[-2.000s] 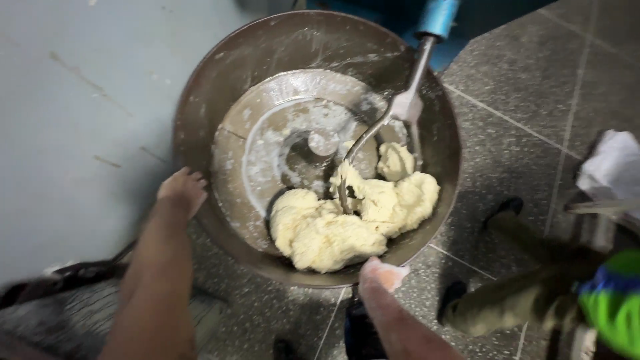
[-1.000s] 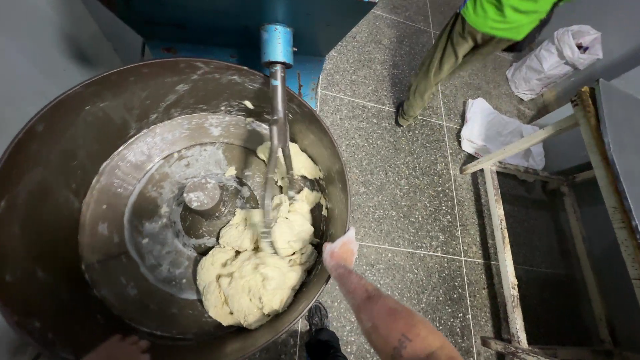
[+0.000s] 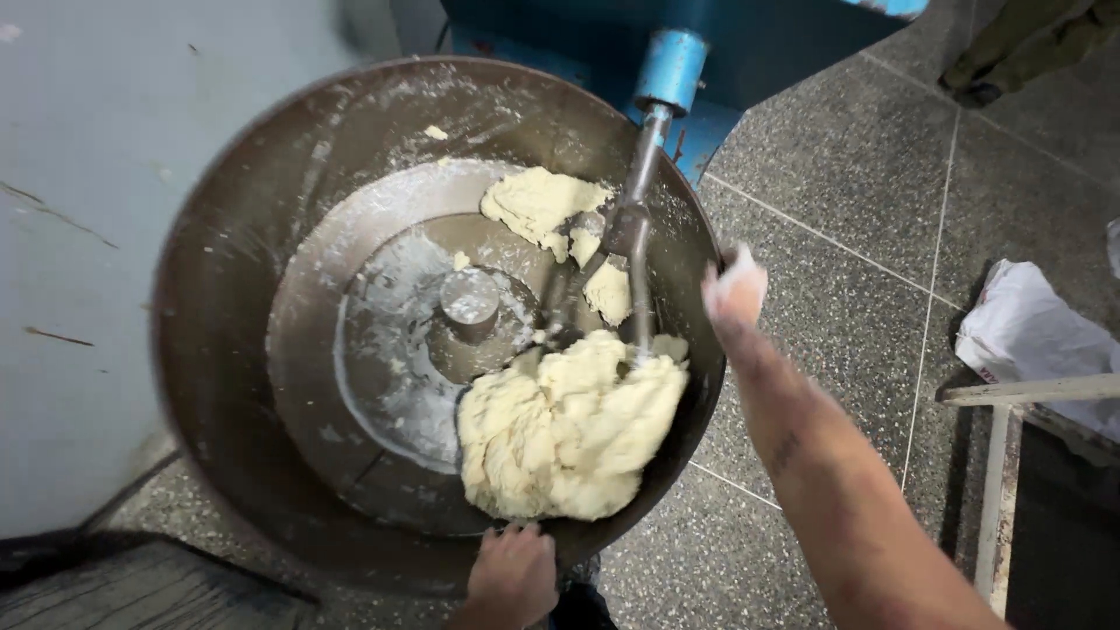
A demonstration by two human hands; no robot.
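A large metal mixer bowl [image 3: 219, 350] holds a big mass of pale dough [image 3: 573, 429] at its lower right, with a smaller dough piece [image 3: 542, 206] farther up. The metal mixing arm [image 3: 643, 166] reaches down from a blue collar into the dough. My left hand [image 3: 514, 564] rests on the near rim, fingers over the edge. At the right rim is my right hand [image 3: 737, 287], whitened with flour or dough; its fingers are blurred and partly hidden, so I cannot tell how firmly it grips the rim.
The blue mixer body [image 3: 744, 52] stands behind the bowl. At right, a white sack [image 3: 1032, 332] lies on the speckled floor beside a worn metal frame [image 3: 1006, 490]. Another person's legs [image 3: 1024, 44] are at the upper right. A pale wall [image 3: 79, 262] is at left.
My left hand has moved along the rim from the left side to the near side. My right hand has moved farther up the right rim. The dough has shifted around the mixing arm. The view has moved.
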